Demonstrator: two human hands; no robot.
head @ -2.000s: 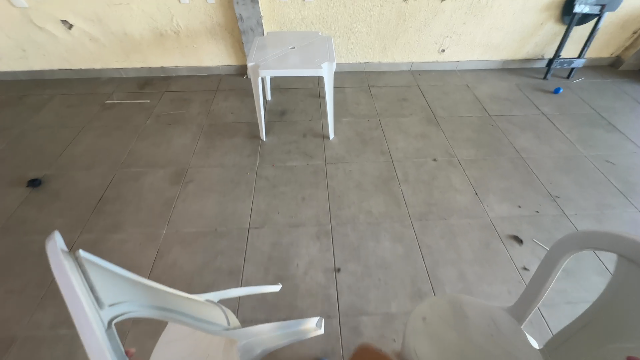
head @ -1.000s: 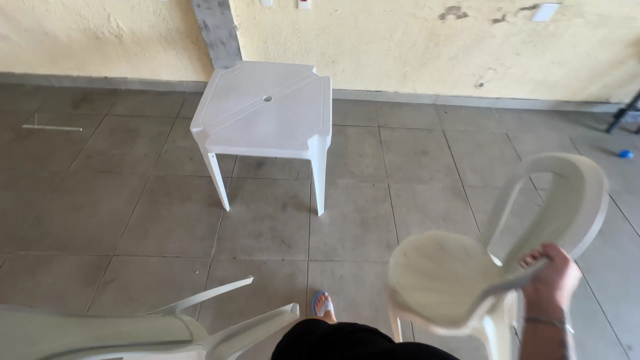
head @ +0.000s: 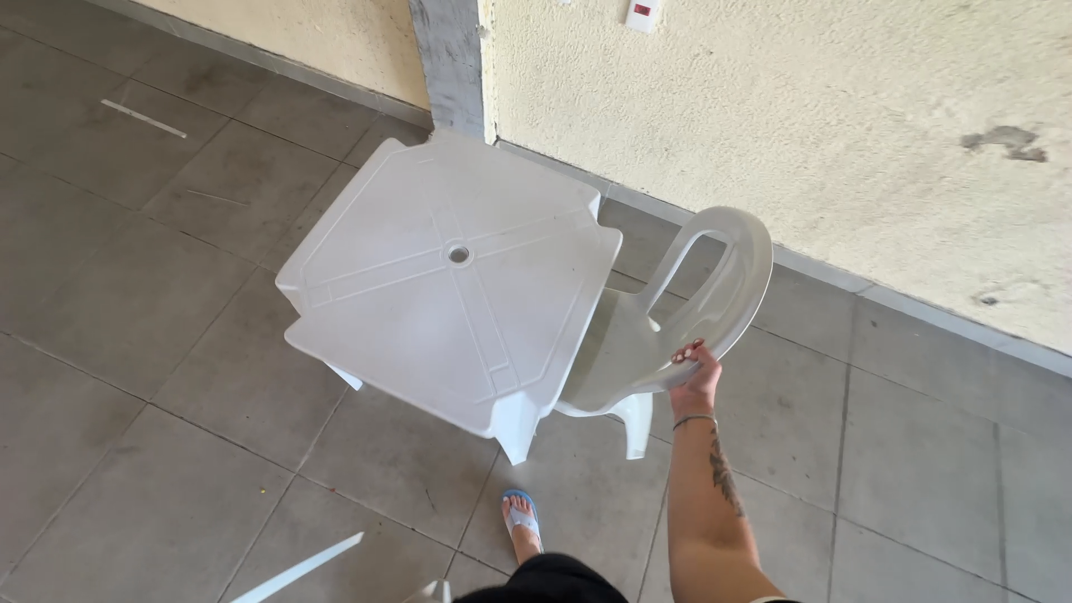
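My right hand [head: 697, 368] grips the near side of the backrest of a white plastic chair [head: 729, 276]. The chair stands at the right side of a square white plastic table [head: 402, 310], with part of its seat beneath the tabletop's edge. A round hole sits in the middle of the tabletop. My left hand is out of view. At the bottom left, parts of a second white plastic chair [head: 306, 565] show, mostly cut off by the frame.
A grey pillar [head: 452, 67] and a cream textured wall [head: 779, 109] rise behind the table. My foot in a flip-flop [head: 521, 512] is on the grey tiles below the table. A thin white strip [head: 142, 118] lies on the floor at the upper left.
The chair in my right hand has moved from apart from the table to its right side. Two seconds ago that chair showed no hand on it. The table is much nearer in view now.
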